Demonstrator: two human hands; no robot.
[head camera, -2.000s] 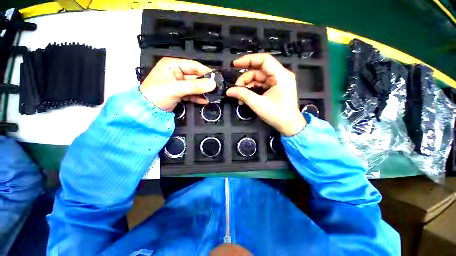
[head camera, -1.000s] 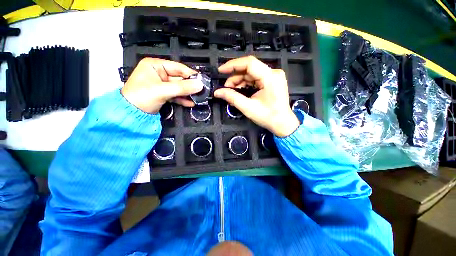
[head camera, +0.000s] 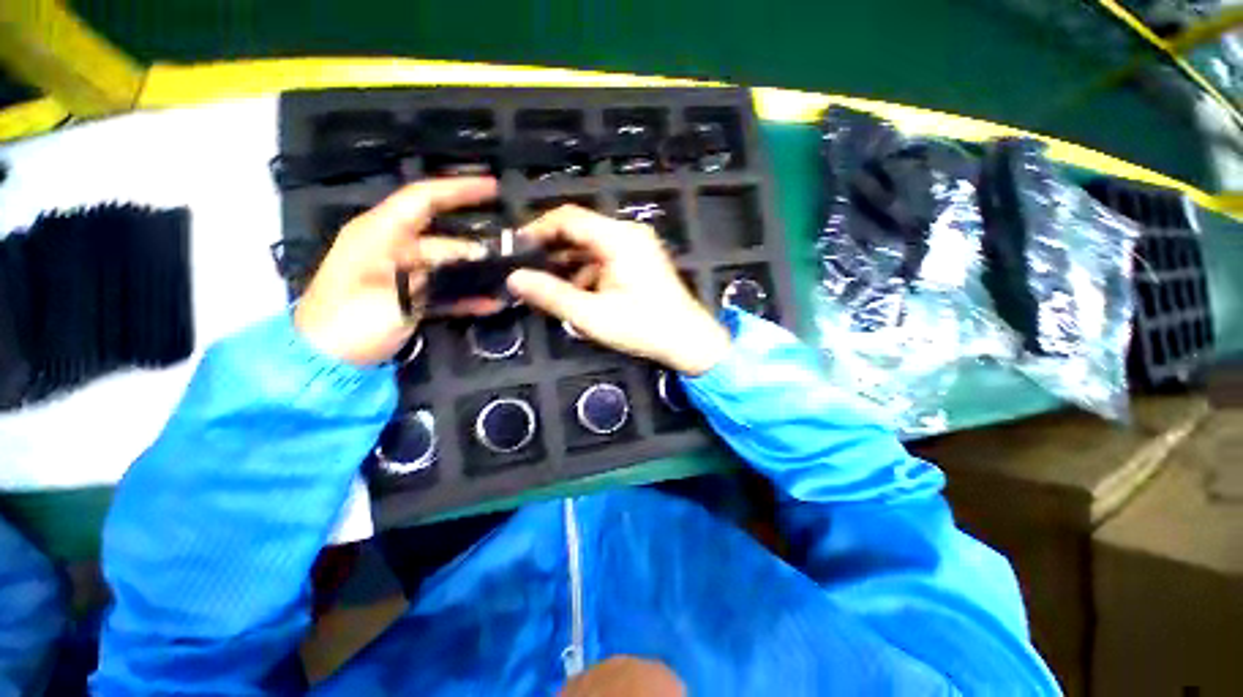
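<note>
My right hand (head camera: 607, 279) grips a watch head with a black strap (head camera: 470, 279) between thumb and fingers, above the middle of the foam tray (head camera: 545, 477). The held piece is blurred, with a small bright spot at its upper right. My left hand (head camera: 389, 266) is beside it, fingers spread and blurred; I cannot tell if it touches the piece. Round watch heads (head camera: 506, 425) with silver rings sit in the lower pockets. Strapped watches (head camera: 549, 150) lie across the top row. My hands hide part of the middle rows.
A row of black straps (head camera: 102, 293) lies on a white sheet (head camera: 232, 150) at the left. Clear plastic bags of straps (head camera: 927, 259) lie right of the tray. A second black tray (head camera: 1170, 279) is at the far right. Cardboard boxes (head camera: 1022, 477) are below. A blue sleeve shows at the lower left edge.
The whole view has shifted, so the tray appears farther left and lower. The left fingers have opened from their pinch on the watch head, and the held piece has turned.
</note>
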